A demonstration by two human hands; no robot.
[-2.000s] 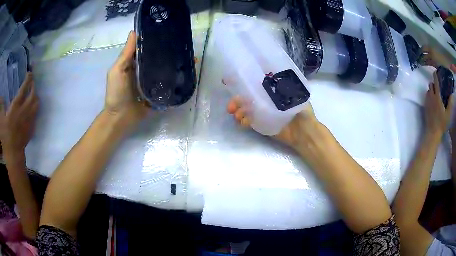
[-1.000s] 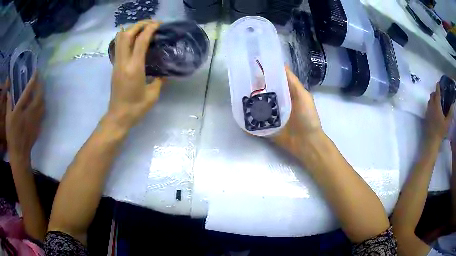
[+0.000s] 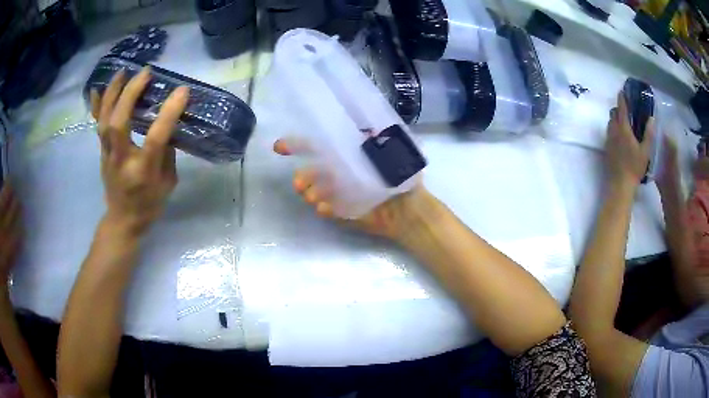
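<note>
My left hand (image 3: pixel 140 155) grips a glossy black elongated cover (image 3: pixel 175 109), held tilted at the left, with the fingers across its near side. My right hand (image 3: pixel 350 194) holds a frosted white tank body (image 3: pixel 330 101) from below and behind, tilted with its far end up to the left. A square black fan (image 3: pixel 395 155) shows at the body's lower right end, with a bit of red wire beside it. The cover and the body are apart. Part of my right palm is hidden behind the body.
Frosted units with black vented ends (image 3: pixel 474 93) lie at the upper right. Black round cups (image 3: pixel 225 27) stand at the back. Small black parts (image 3: pixel 140 44) lie upper left. Another person's hand (image 3: pixel 628 148) holds a black piece at right.
The body has turned from its open face showing to a tilted side view. The black cover has moved left and now slopes down to the right. The camera view has shifted to the right.
</note>
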